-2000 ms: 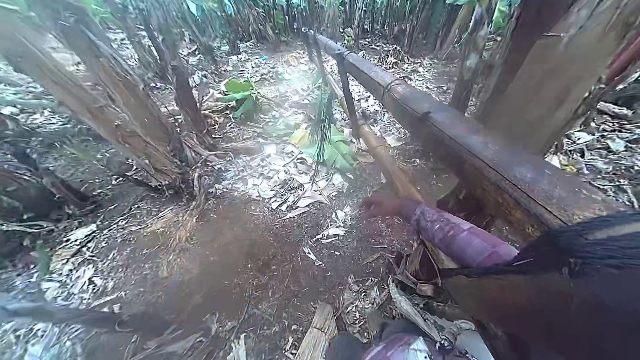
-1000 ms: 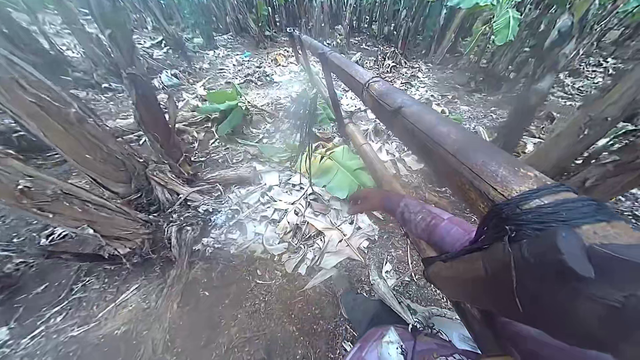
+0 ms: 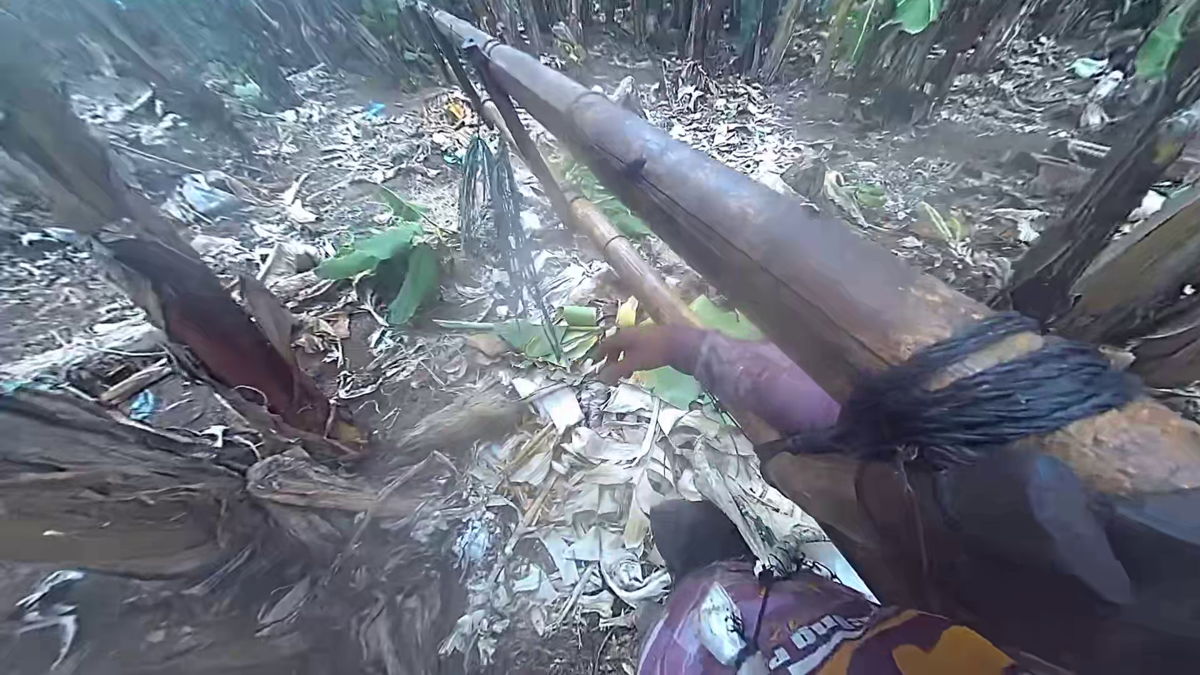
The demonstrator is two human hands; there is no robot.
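Observation:
My right hand (image 3: 647, 349), in a purple sleeve, reaches out below a long, thick wooden beam (image 3: 712, 206). Its forearm crosses a thinner jointed pole (image 3: 609, 239); the blurred fingers extend past the pole, apart and with nothing seen in them. The beam slants from the lower right to the top centre, close to my body. Dark cord (image 3: 984, 389) is wound around its near end, above a dark, smooth piece (image 3: 1012, 525) whose kind I cannot tell. Thin dark strands (image 3: 492, 202) hang near the far end of the poles. My left hand is out of view.
Dry leaf litter (image 3: 600, 487) covers much of the soil, with green leaves (image 3: 394, 262) lying on it. A leaning banana-like stem (image 3: 225, 328) stands at left, above a fibrous stump (image 3: 112, 487). More stems (image 3: 1106, 225) rise at right and along the back.
The view has moved forward over the ground. The corded end of the beam, largely out of sight two seconds ago, now shows at right. The arm still reaches below the beam.

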